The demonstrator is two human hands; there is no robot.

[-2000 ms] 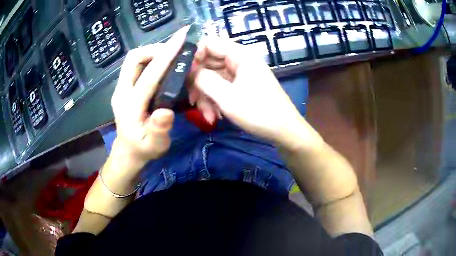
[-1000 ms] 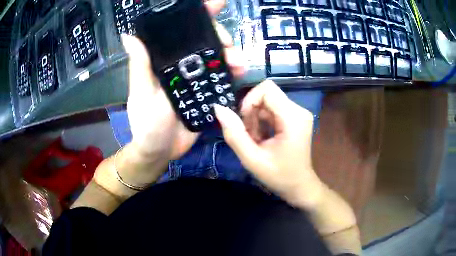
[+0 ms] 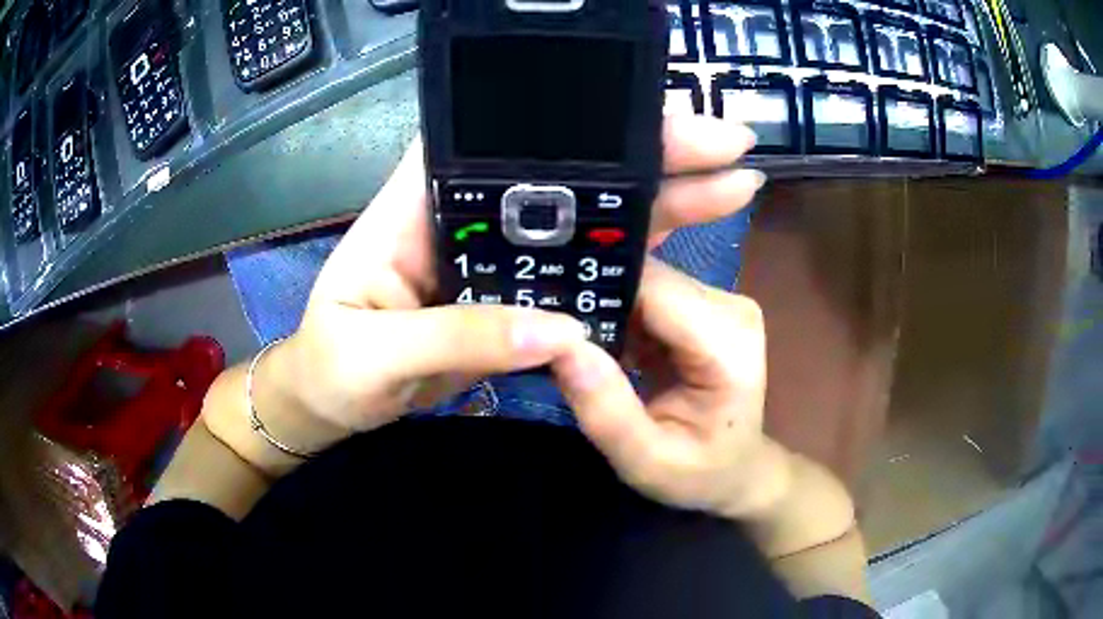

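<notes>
A black mobile phone (image 3: 541,103) is held upright above my lap, its dark screen and white-numbered keys facing me. My left hand (image 3: 399,314) holds it from behind and the left side, its thumb across the lower keys and fingertips showing at the right edge. My right hand (image 3: 677,387) is at the lower right of the phone, thumb tip on the lower keys by my left thumb, other fingers curled at the phone's edge. The lowest keys are hidden by my thumbs.
A clear phone tray (image 3: 206,133) with several black phones lies at the left. A tray of black-framed lenses (image 3: 839,117) lies at the upper right. A white fixture with a blue hose (image 3: 1074,85) is at the right edge. A red stool (image 3: 127,393) is at the lower left.
The phone went from edge-on to tilted face-up, and now stands upright and nearer the camera. My left thumb has come across its keys, and my right thumb is still at its lower end.
</notes>
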